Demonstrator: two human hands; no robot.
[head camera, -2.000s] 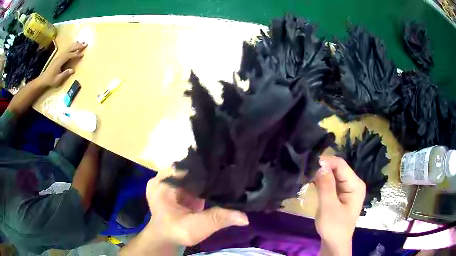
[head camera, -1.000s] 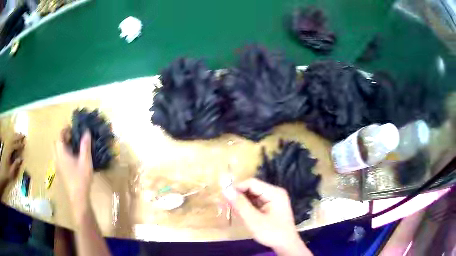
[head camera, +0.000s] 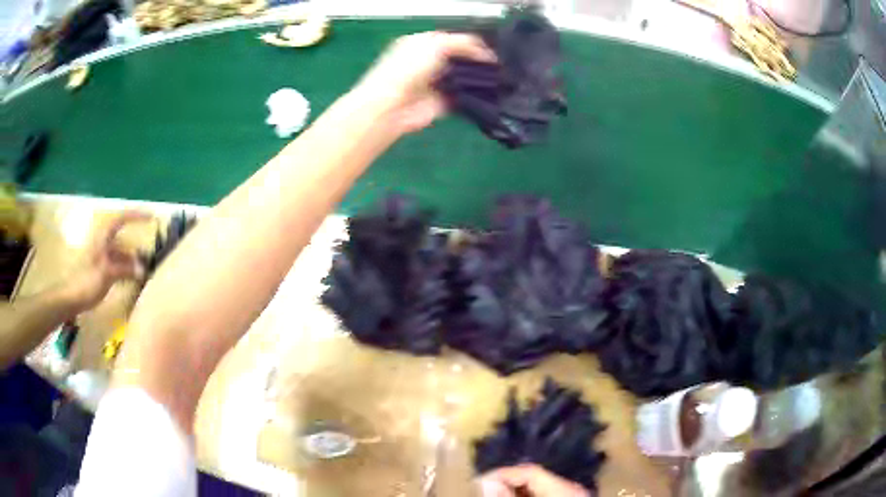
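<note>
My left hand (head camera: 420, 78) reaches out over the green conveyor belt and grips a dark ruffled piece (head camera: 520, 82); the image is a little blurred. My right hand (head camera: 529, 482) is cut off by the bottom edge, at the lower side of a small black ruffled bunch (head camera: 544, 432) on the tan board; whether its fingers hold anything cannot be told. Several large black clusters (head camera: 529, 281) stand in a row along the board's belt edge. A small white oval glue dish (head camera: 328, 444) lies on the board, left of the small bunch, with a thin stick beside it.
A coworker's hand (head camera: 102, 272) is at the far left beside a dark ruffled piece (head camera: 170, 241). Two clear plastic bottles with white caps lie at the right; the nearer is the labelled bottle (head camera: 665, 424). A white crumpled thing (head camera: 288, 112) lies on the belt (head camera: 641, 165).
My left hand has left the black bunch at the board's left and moved out over the belt, taking hold of a dark piece there. My right hand has moved down beside the small bunch.
</note>
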